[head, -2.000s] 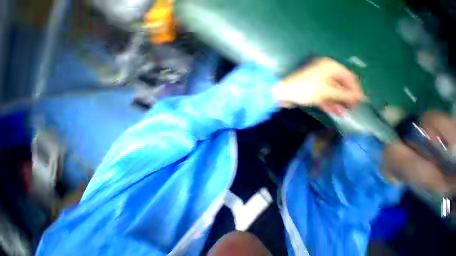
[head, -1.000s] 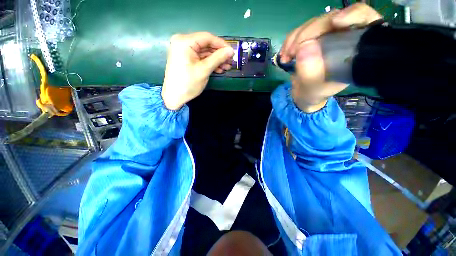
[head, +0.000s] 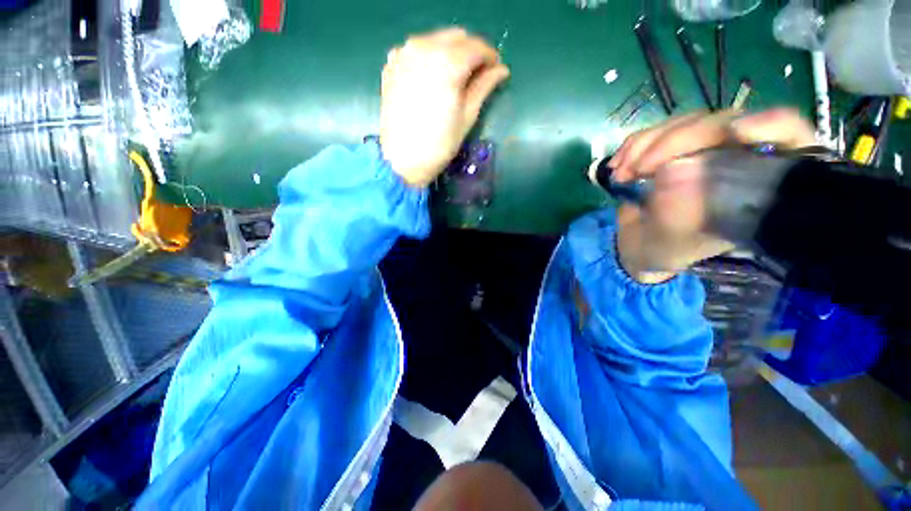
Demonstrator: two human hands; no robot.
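The smartphone (head: 473, 178), a dark slab with exposed insides, lies on the green mat (head: 330, 90) near its front edge. It is blurred and partly hidden behind my left hand and sleeve. My left hand (head: 432, 100) is above and beyond the phone, fingers bent together; whether it holds something small cannot be seen. My right hand (head: 679, 190) is wrapped around the electric screwdriver (head: 744, 200), a thick grey and black cylinder. The screwdriver's tip end points left, to the right of the phone and apart from it.
Slim dark tweezers (head: 655, 65) and other sticks lie at the back right. A white cup (head: 861, 48) and a yellow-handled tool (head: 867, 142) are at far right. An orange clamp (head: 163, 222) hangs at the left bench edge. A blue bin (head: 827, 334) is below right.
My left hand has lifted off the phone and moved away towards the far side. My right hand still holds the screwdriver, now farther from the phone. The camera view has shifted.
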